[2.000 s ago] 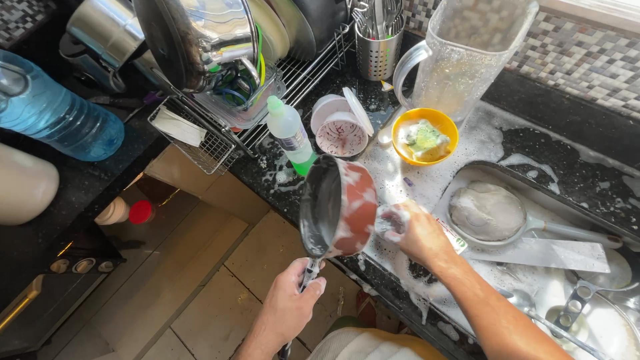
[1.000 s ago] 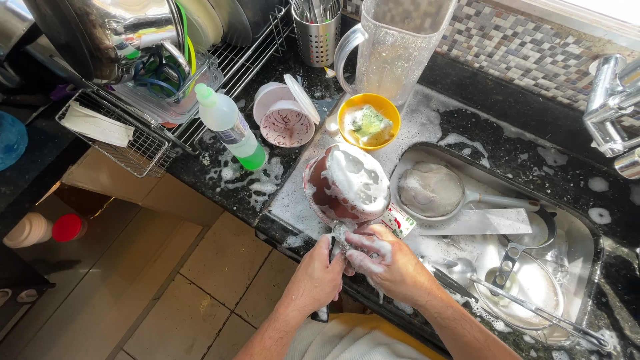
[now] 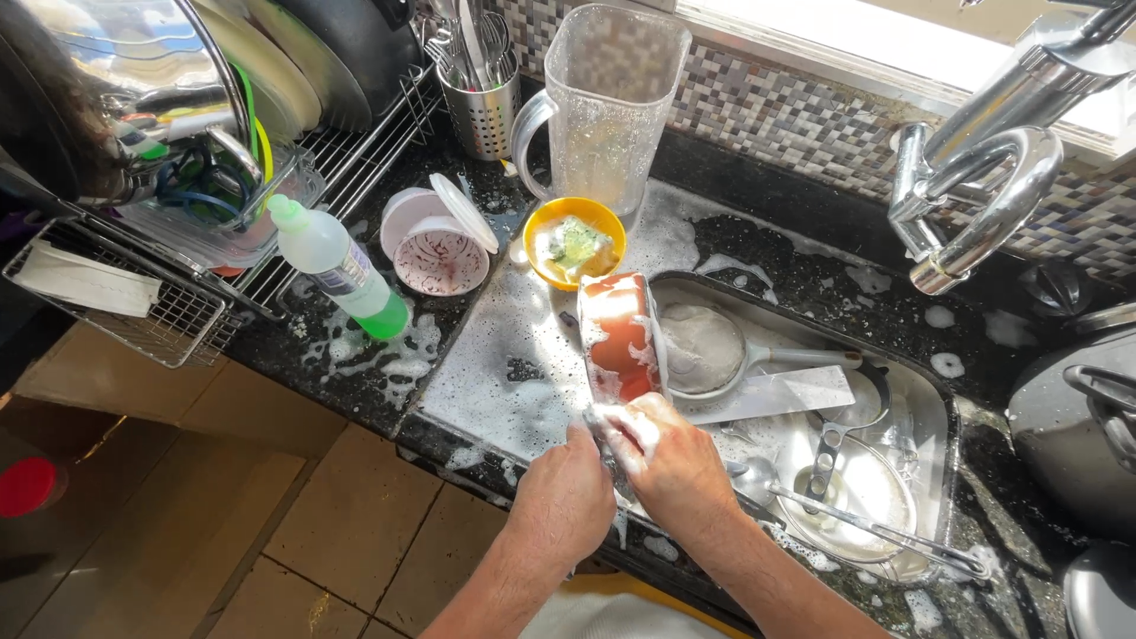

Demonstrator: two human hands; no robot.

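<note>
A soapy saucepan with a red outside (image 3: 621, 342) is held on its side over the counter, at the left edge of the sink. My left hand (image 3: 568, 497) is closed around its handle. My right hand (image 3: 670, 457), covered in suds, is closed on the same handle nearer the pan; whether it holds a scrubber is hidden by foam and fingers. Just beyond the pan stands a yellow bowl (image 3: 619, 229) with a foamy green and pale sponge (image 3: 575, 247) in it.
The steel sink (image 3: 932, 461) holds a strainer (image 3: 706, 346), a lid and utensils under a chrome faucet (image 3: 985, 177). A detergent bottle (image 3: 333, 262), white tubs (image 3: 441, 257), a clear pitcher (image 3: 612, 115), a cutlery holder (image 3: 484, 111) and a loaded dish rack (image 3: 355, 169) stand around.
Two seconds ago my right hand was off the pan; now both hands are at its handle. The pan has turned, its foamy underside facing up a second ago and its red side showing now. The view has shifted right.
</note>
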